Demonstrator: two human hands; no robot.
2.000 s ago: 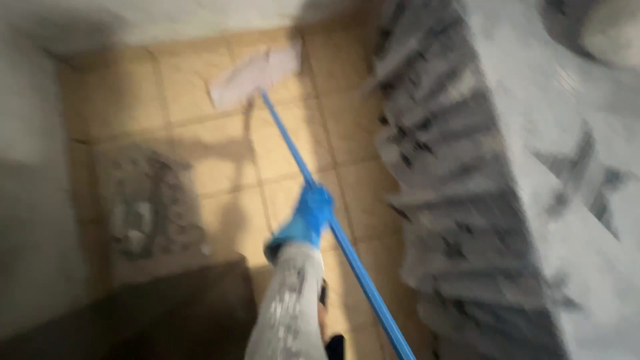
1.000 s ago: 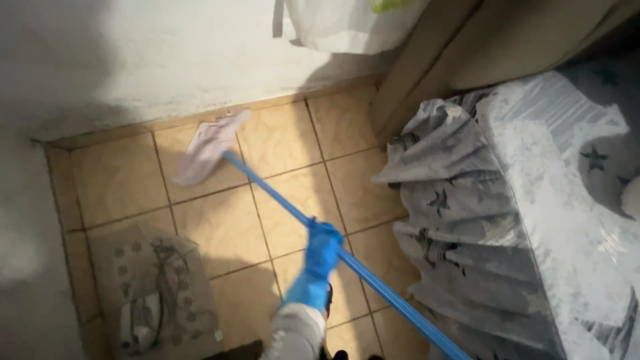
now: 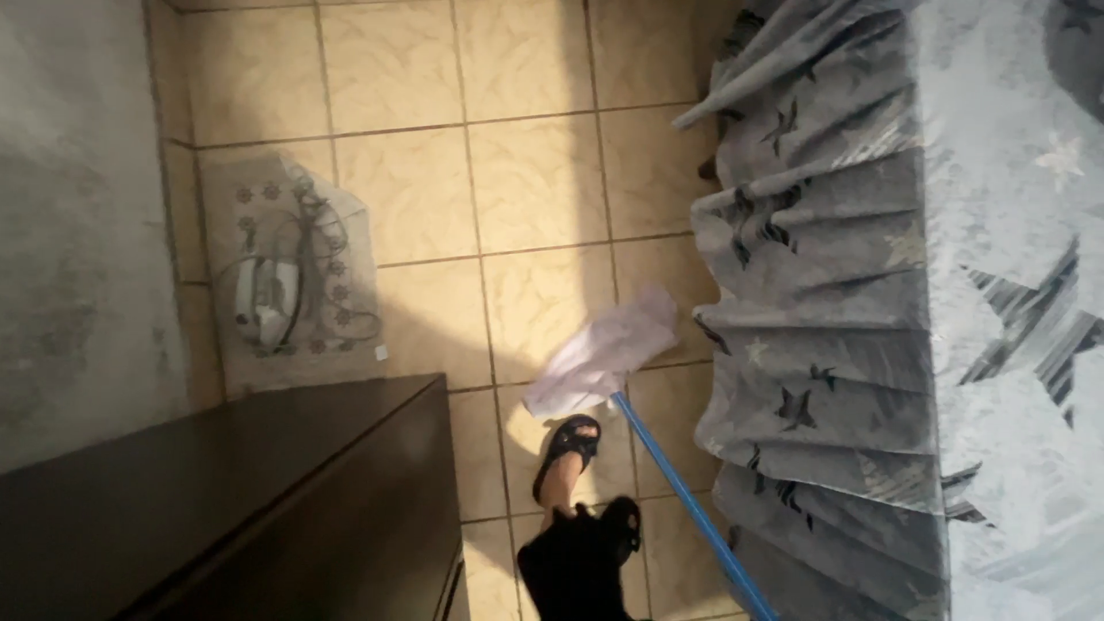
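Observation:
A pale pinkish cloth lies spread over the head of a floor mop on the beige tiles, just beyond my sandaled foot. From the cloth, the blue mop handle slants down to the right and leaves the view at the bottom edge. Neither my left hand nor my right hand shows now, so what holds the upper handle is hidden.
On the right stands a bed with a grey, star-patterned ruffled cover. Dark furniture fills the lower left. Near the left wall, a clear patterned plastic sheet or bag lies with a white device and cables.
The mop head has come from near the far wall to close by my foot, beside the bed. The blue-gloved hand seen earlier on the handle is out of view. The view has tilted down.

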